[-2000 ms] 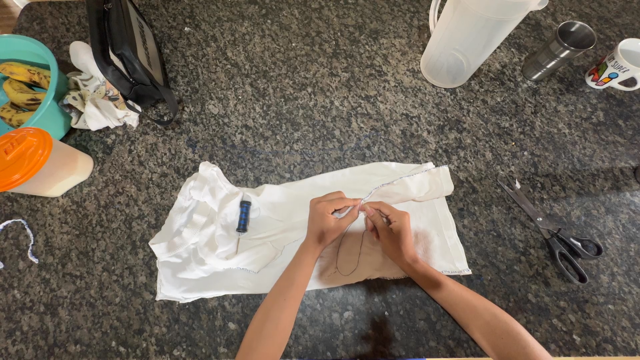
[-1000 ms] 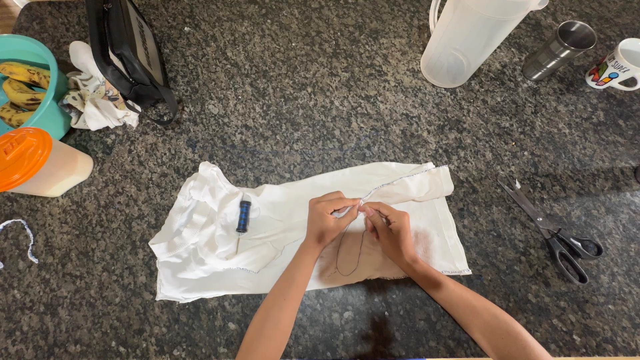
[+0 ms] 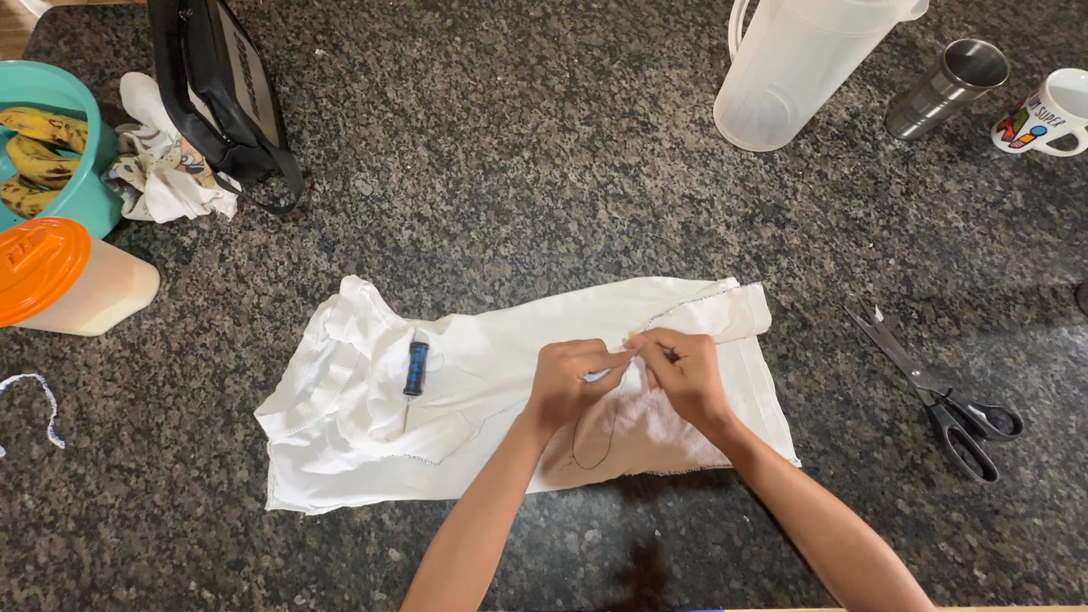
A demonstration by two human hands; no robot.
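Observation:
A white cloth garment point(image 3: 476, 357) lies spread on the granite countertop. My left hand point(image 3: 574, 382) pinches its fabric near the inner end of a dark-stitched edge. Right beside it, the fingertips of my right hand point(image 3: 680, 370) are closed at the same fold; whether they hold a needle is too small to tell. A loop of dark thread point(image 3: 586, 466) hangs below my hands over the cloth. On the garment's left part rests a blue and black spool of thread point(image 3: 416, 369), with a thin pointed shaft below it.
Black-handled scissors point(image 3: 926, 391) lie at right. A plastic pitcher point(image 3: 790, 68), a steel tumbler point(image 3: 943, 89) and a mug point(image 3: 1041, 115) stand at upper right. At left are a teal bowl point(image 3: 102, 170) of bananas, a black bag point(image 3: 221, 93), crumpled cloth point(image 3: 161, 170), an orange-lidded container point(image 3: 102, 285) and a cord point(image 3: 53, 408).
My right hand has shifted slightly and its fingers have changed pose at the fold. My left hand keeps its place on the cloth.

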